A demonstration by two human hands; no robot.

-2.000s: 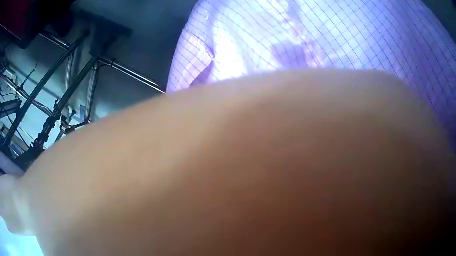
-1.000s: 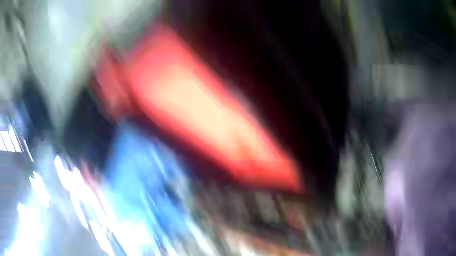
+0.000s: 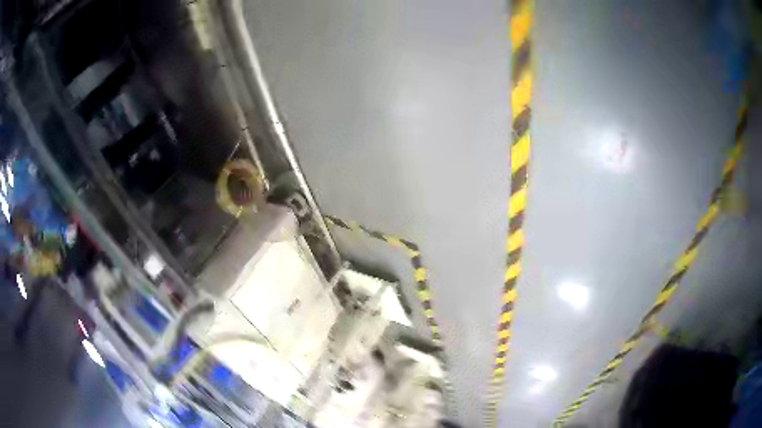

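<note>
Neither of my hands is in view. The view is tilted and partly blurred. Nearest in front of me, a line frame with a shiny metal rail runs down the left side. A yellow ring-shaped thing, perhaps a tape roll, is beside the rail. A cream machine cabinet stands just below it. Dark parts on the line at upper left are too blurred to name.
Grey floor with yellow-black marking tape spans the middle and right. More cream machines stand at the bottom. Blue panels show at lower left. A dark rounded shape, unclear, is at lower right.
The blurred dark bin with the red-orange panel and the lilac clothing have left the view. The view has swung to the floor and machine line. The large bare skin area seen earlier is gone.
</note>
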